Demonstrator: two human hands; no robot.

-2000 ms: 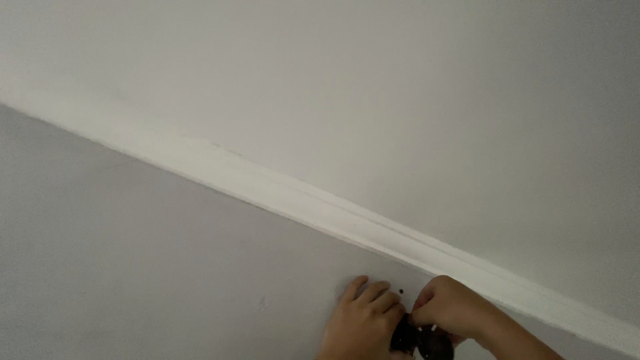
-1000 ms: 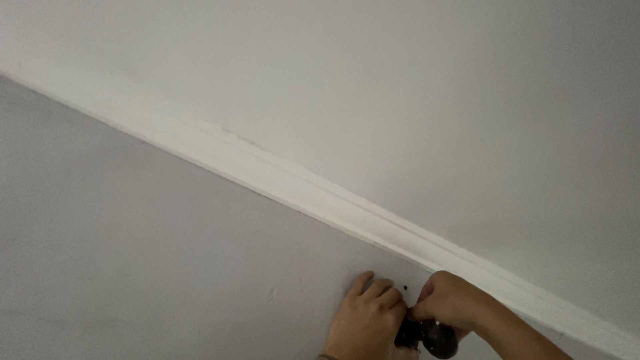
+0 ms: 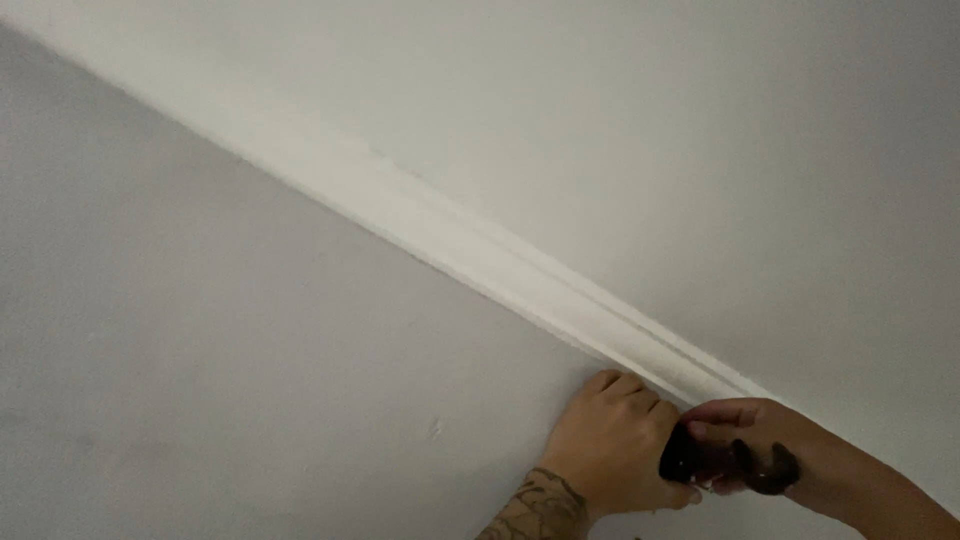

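Note:
A dark, glossy bracket-like fitting (image 3: 679, 454) with a curved, hook-shaped end is between my two hands, near the wall at the lower right. My left hand (image 3: 619, 442) grips its left side, knuckles toward the moulding and thumb below. From the right, my right hand (image 3: 739, 431) holds the fitting with thumb and fingers at its upper edge and more fingertips beneath. Part of the fitting is hidden behind the fingers, and its exact kind is unclear.
A white cornice moulding (image 3: 480, 247) runs diagonally from upper left to lower right, just above my hands. Below it lies the grey wall (image 3: 262, 337) with a small scuff; above it is the pale ceiling (image 3: 637, 150).
Both hands and the dark fitting have moved up closer to the moulding. The small dark spot on the wall seen above the hands earlier is now out of sight.

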